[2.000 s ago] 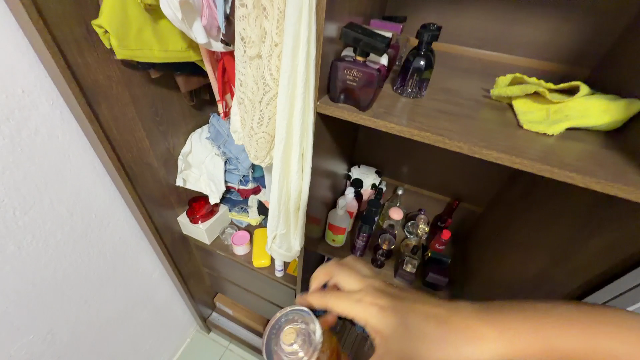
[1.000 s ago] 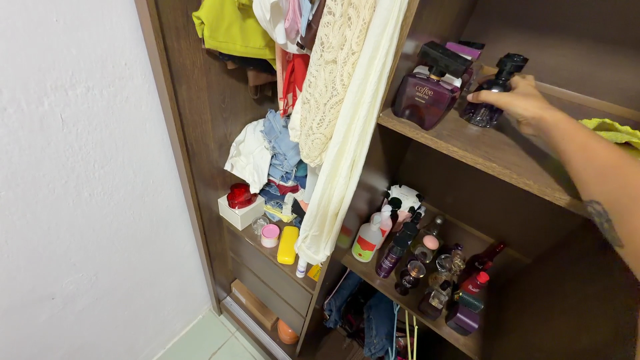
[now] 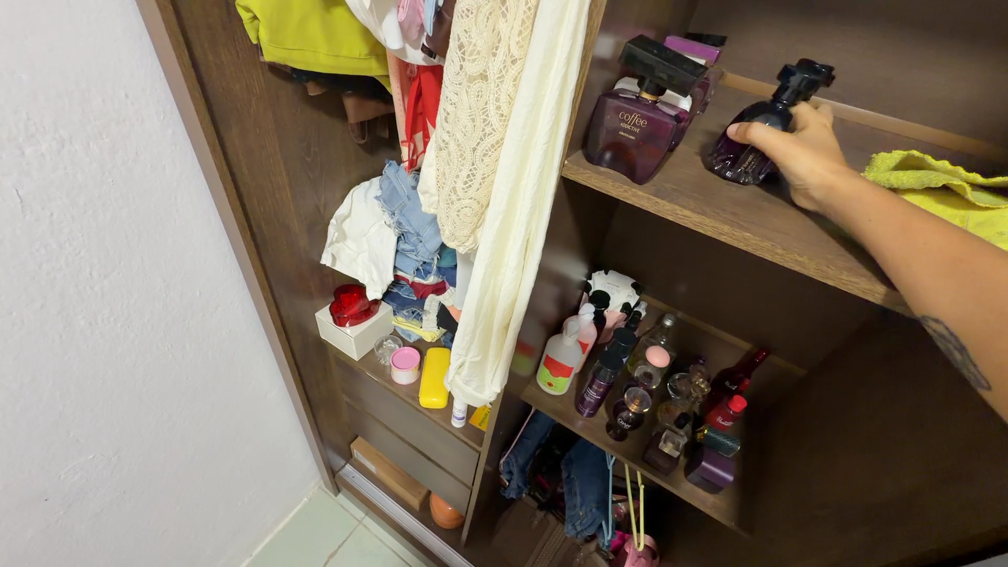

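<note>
My right hand [image 3: 795, 150] reaches in from the right edge, its fingers and thumb around a dark purple glass perfume bottle [image 3: 744, 146] with a black cap, at the upper shelf. Left of it on that shelf stands a larger purple perfume bottle [image 3: 634, 130] with a black cap, with a purple box [image 3: 693, 51] behind. A yellow cloth [image 3: 937, 185] lies to the right, partly behind my forearm. Several perfume and lotion bottles crowd the lower shelf, among them a white pump bottle [image 3: 557, 364]. My left hand is out of view.
Cream lace clothing [image 3: 484, 118] hangs left of the divider. Below are folded denim [image 3: 409, 220], a white box [image 3: 354, 331] with a red container, a pink-lidded jar [image 3: 405, 365] and a yellow case [image 3: 435, 378]. The upper shelf's front edge [image 3: 724, 228] runs beneath my hand.
Two seconds ago a hand was low in view near a clear-lidded container; the container is no longer in view. My right hand is now at the dark bottle, which stood untouched on the upper shelf then.
</note>
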